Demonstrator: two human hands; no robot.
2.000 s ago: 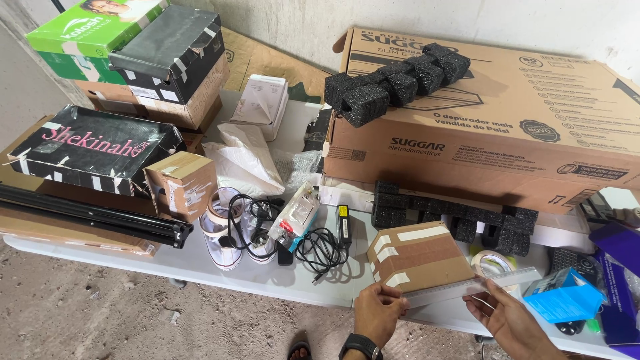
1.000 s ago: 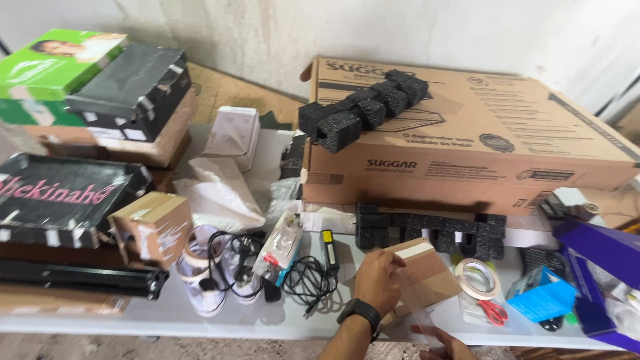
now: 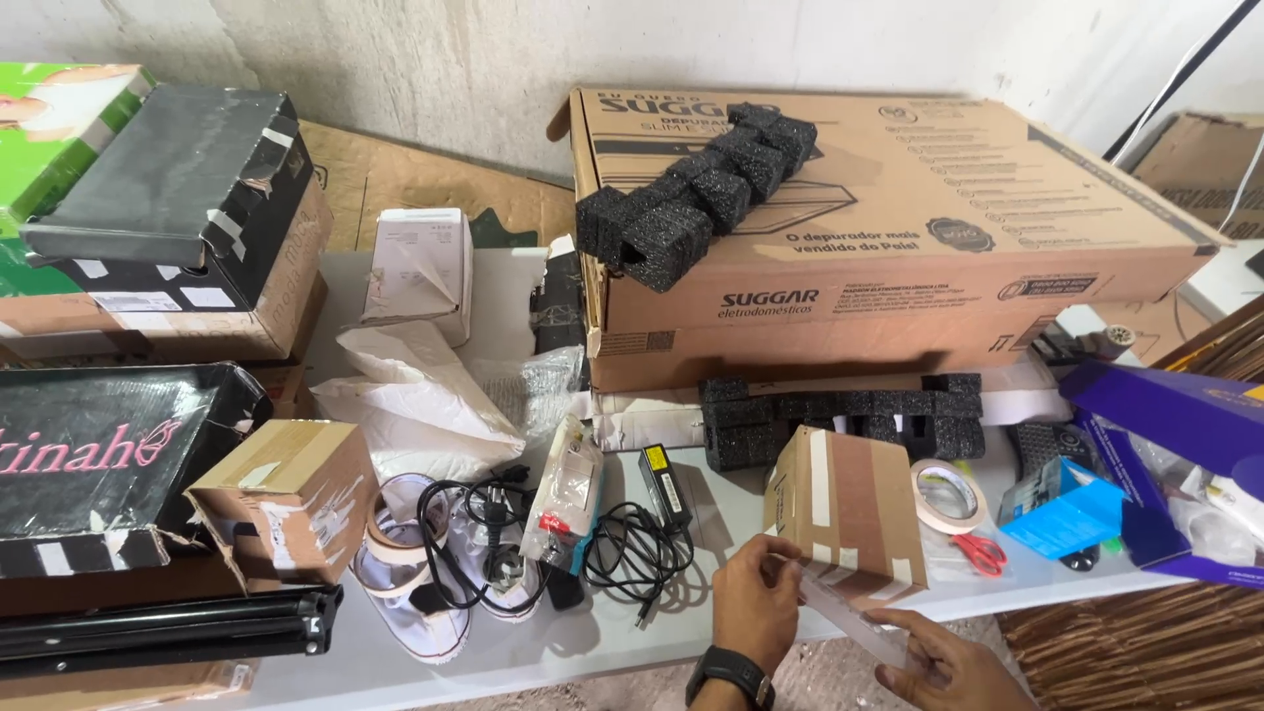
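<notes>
Between my two hands a strip of clear plastic, maybe a ruler or tape (image 3: 854,620), is stretched at a slant. My left hand (image 3: 758,592), with a black watch on the wrist, grips its upper end beside the lower left corner of a small cardboard box (image 3: 861,504). My right hand (image 3: 938,657) pinches the lower end near the table's front edge. Strips of whitish tape cross the small box, which stands tilted toward me. Right of it lie a roll of masking tape (image 3: 949,497) and red-handled scissors (image 3: 978,554).
A large cardboard appliance box (image 3: 889,286) with black foam (image 3: 706,188) on top fills the back. White sneakers (image 3: 420,612), a power adapter (image 3: 665,484) and coiled cables lie to the left, near stacked shoe boxes (image 3: 168,178). A blue box (image 3: 1062,509) and a purple box (image 3: 1165,425) are at right.
Two seconds ago the strip lay along the small box's near edge; now it slants down off the box's lower left corner. My left hand has come down from the box top since one second ago.
</notes>
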